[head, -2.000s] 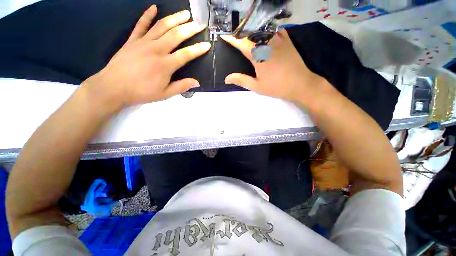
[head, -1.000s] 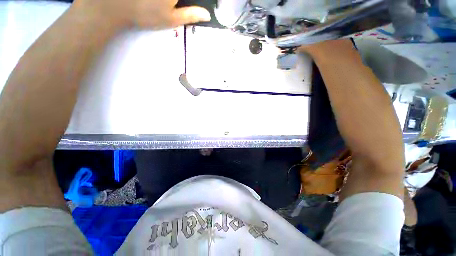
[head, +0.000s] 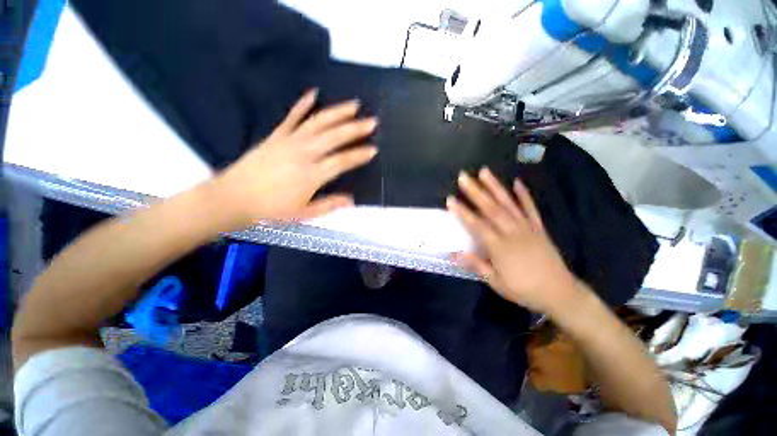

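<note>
A wide black fabric panel (head: 409,162) lies across the white machine table and runs under the sewing machine head (head: 562,51). A faint seam line (head: 382,162) crosses it from back to front. My left hand (head: 294,166) lies on the cloth left of the seam, fingers spread, palm down. My right hand (head: 511,243) is right of the seam, fingers apart, its fingertips at the cloth's front edge; it is slightly blurred. The presser foot (head: 450,111) shows at the left end of the head, just behind the cloth between my hands. Neither hand grips the cloth.
A measuring tape (head: 341,245) runs along the table's front edge (head: 94,192). A blue bin (head: 179,379) and a light blue plastic bundle (head: 158,308) are on the floor at left. White and brown scraps (head: 703,349) lie at lower right. My dark-clothed lap is below the table.
The black cloth, which was away from the front of the machine bed a second ago, covers it again. Both hands have come back toward me, and the view has turned and shifted.
</note>
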